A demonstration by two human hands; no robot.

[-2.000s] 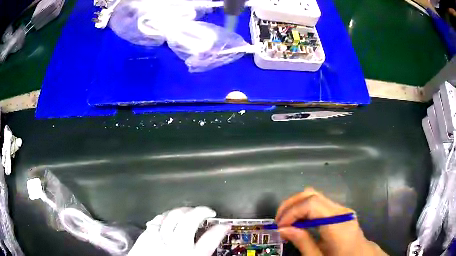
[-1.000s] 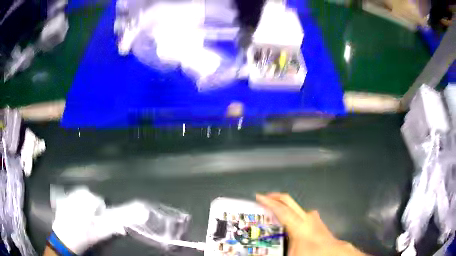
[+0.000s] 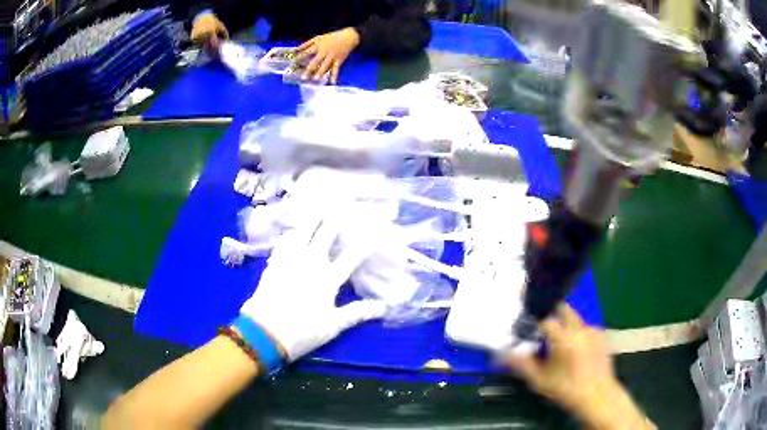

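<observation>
The nearest white power strip [image 3: 484, 306] lies on the blue sheet [image 3: 181, 285], with no components visible. Its cord runs left into a clear bag [image 3: 395, 277]. My left hand [image 3: 307, 294], in a white glove, is over the bagged cord, with the bag between thumb and fingers. My right hand [image 3: 572, 361], bare and blurred, has its fingers at the strip's lower right corner; the contact is partly hidden. The suspended tool [image 3: 559, 252], with black grip and red button, hangs blurred over the strip's right side.
More bagged cords [image 3: 336, 151] and white strips [image 3: 488, 161] lie beyond. Another person's hands [image 3: 330, 55] are at an open housing [image 3: 286, 60] at the far side. Piled strips [image 3: 732, 336] stand right; open housings [image 3: 23, 281] and a crumpled glove [image 3: 77, 343] are left.
The view has risen to show more of the blue sheet. Both hands have moved forward from the near bench onto the sheet, along with the strip and bagged cord. The blue pen is no longer seen.
</observation>
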